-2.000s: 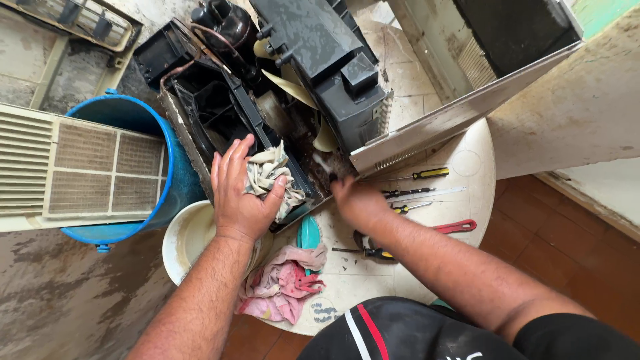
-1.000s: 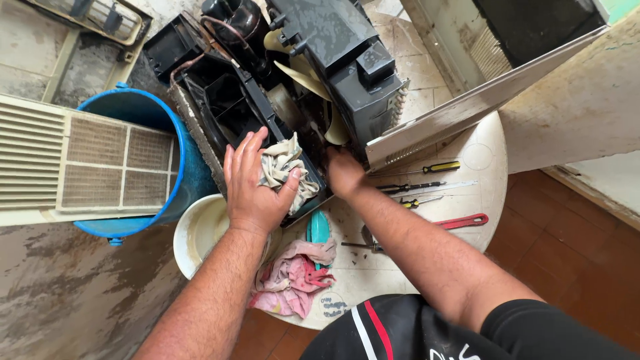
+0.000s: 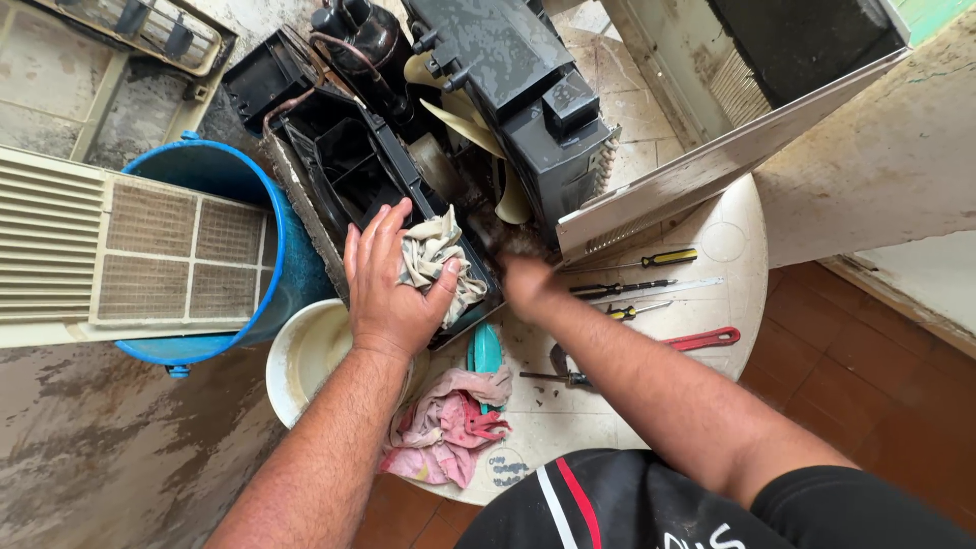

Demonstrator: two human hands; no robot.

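An opened window air conditioner lies on a round table, with its black plastic housing [image 3: 512,84], cream fan blades [image 3: 465,126] and a dark compressor [image 3: 370,53] exposed. My left hand [image 3: 396,282] rests on the near edge of its black blower casing [image 3: 343,160], fingers spread, with a crumpled pale cloth [image 3: 438,263] between thumb and fingers. Blurred, my right hand [image 3: 526,286] reaches down into the dirty base by the fan; its fingers are hidden, so what it touches does not show.
At left, a vented front grille [image 3: 99,328] lies across a blue bucket [image 3: 297,252], beside a white basin [image 3: 286,374]. A pink rag [image 3: 446,435], a teal object [image 3: 486,351], screwdrivers [image 3: 667,258] and a red-handled wrench [image 3: 709,338] lie on the table [image 3: 732,305]. A metal case [image 3: 732,145] stands at right.
My right hand has shifted slightly within the unit's base area. My left hand stays on the casing with the pale cloth. The view has shifted slightly.
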